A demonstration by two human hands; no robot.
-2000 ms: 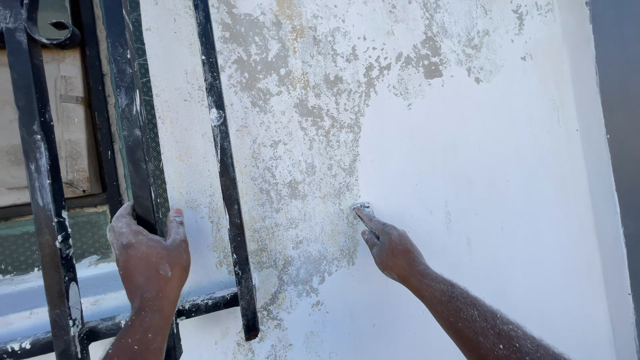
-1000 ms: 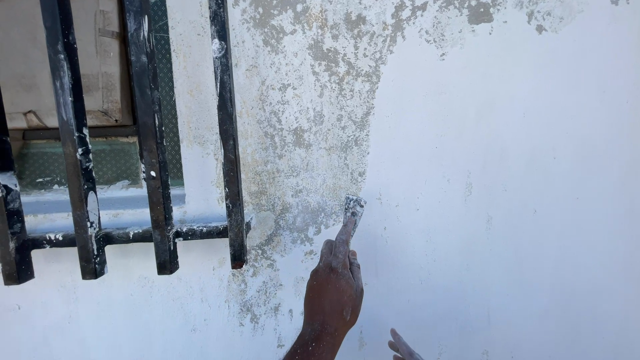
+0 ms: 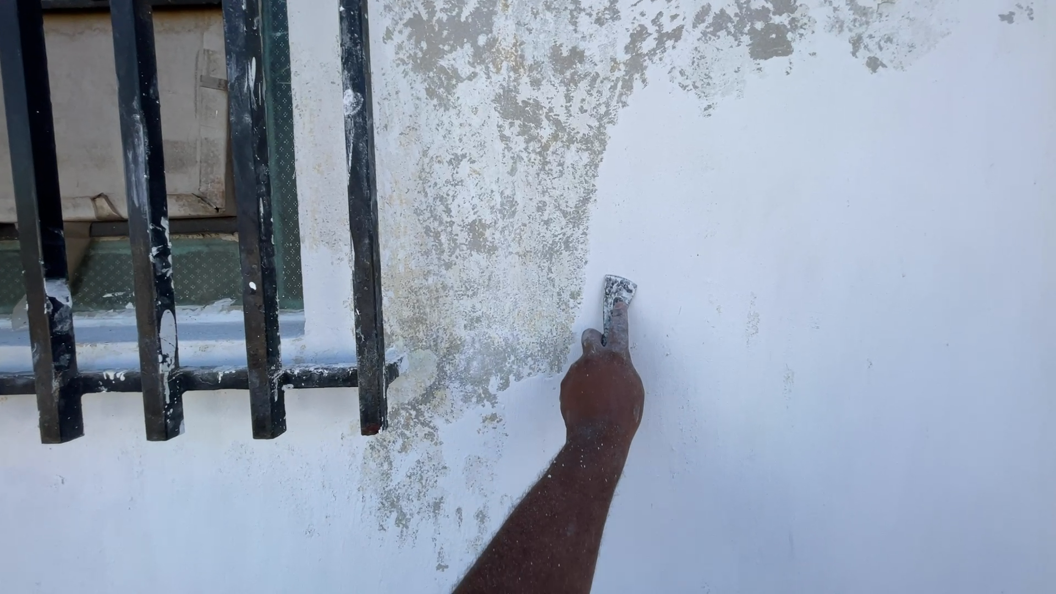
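My left hand [image 3: 602,388] comes up from the bottom centre, its arm slanting from the lower left. It is closed on a small putty knife [image 3: 617,290], with one finger extended along the blade. The blade is smeared with white and points upward against the white wall [image 3: 825,289], just right of the patchy area. That area of worn, grey-speckled surface [image 3: 495,231] runs between the window grille and my hand. My right hand is out of view.
A black metal window grille [image 3: 367,247], splashed with white, stands out from the wall on the left. Behind it are a patterned green window surround [image 3: 285,165], a pale sill [image 3: 206,330] and a brown board [image 3: 74,107].
My left hand has left the grille bar and now holds the putty knife, which my right hand held two seconds ago. The right hand has gone from view. The view has shifted.
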